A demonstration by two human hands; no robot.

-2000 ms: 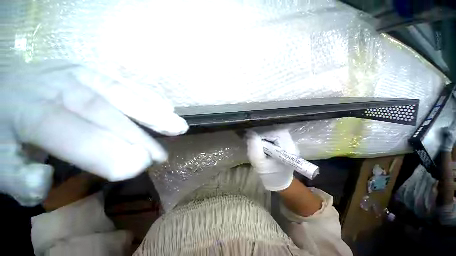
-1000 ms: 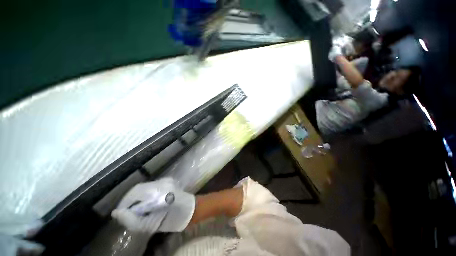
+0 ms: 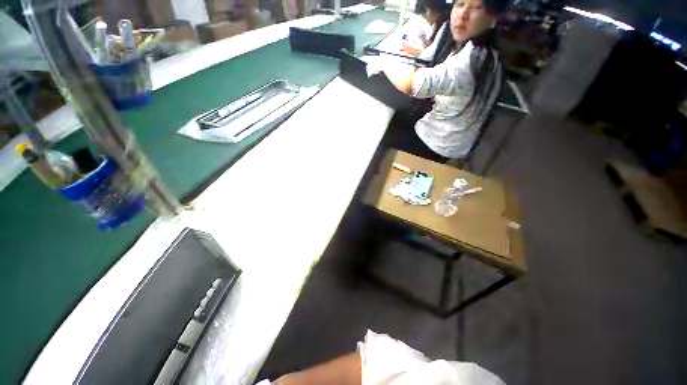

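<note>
A black metal chassis (image 3: 151, 312) lies slantwise at the lower left, cut off by the bottom edge. Its broad dark face is up, with a strip of small cut-outs along its right side and a grey end at the top. It rests on the white padded bench edge (image 3: 290, 177). My right forearm and loose off-white sleeve show at the bottom; the hand is cut off by the edge, with only a white sliver, perhaps the glove cuff. My left hand is out of the picture. The pen is not visible.
Blue holders (image 3: 105, 197) with pens hang on a post at left. A green conveyor (image 3: 177, 162) carries a wrapped metal frame (image 3: 248, 109) and a black housing (image 3: 322, 42). A brown side table (image 3: 474, 225) holds small items. A seated person (image 3: 459, 90) handles a dark piece; another sits behind.
The view has swung up and right. The gloved hands and pen have left the picture. The chassis now shows its broad dark face at the lower left.
</note>
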